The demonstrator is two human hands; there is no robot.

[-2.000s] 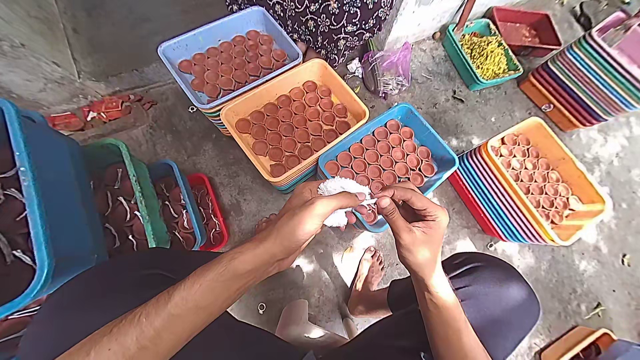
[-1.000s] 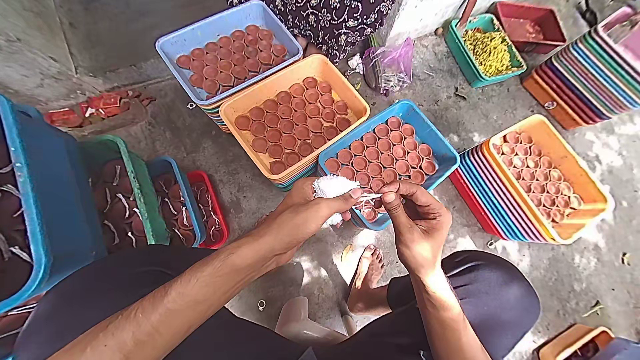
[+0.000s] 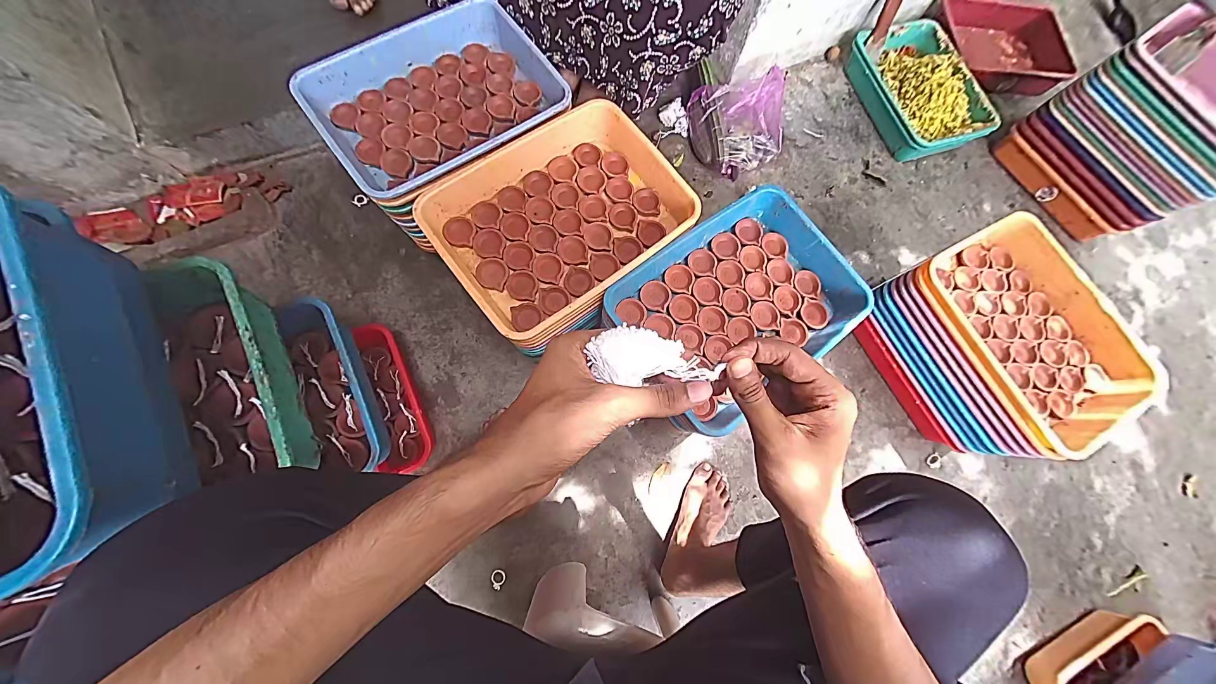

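Observation:
My left hand (image 3: pixel 608 389) holds a bundle of white cotton wicks (image 3: pixel 638 355) between thumb and fingers, its loose ends pointing right. The thumb and forefinger of my right hand (image 3: pixel 788 389) pinch at the strand ends, close to my left thumb tip. Both hands are over the front edge of a blue plastic tray (image 3: pixel 841 332) that holds rows of small round clay lamps (image 3: pixel 729 274). No wicks are visible in the lamps of this tray. Behind it, an orange tray (image 3: pixel 437 214) holds more such clay lamps (image 3: pixel 541 237).
A light blue tray (image 3: pixel 318 90) of lamps stands at the back left, an orange one (image 3: pixel 1130 351) on stacked trays at right. Trays with wicked lamps stand left, including a green one (image 3: pixel 275 380) and a red one (image 3: pixel 418 418). A purple plastic bag (image 3: pixel 750 114) lies near a seated person's patterned cloth (image 3: pixel 617 43).
My hands stay over the blue tray's front edge, and my right fingers have shifted slightly at the wick ends. The trays have not moved.

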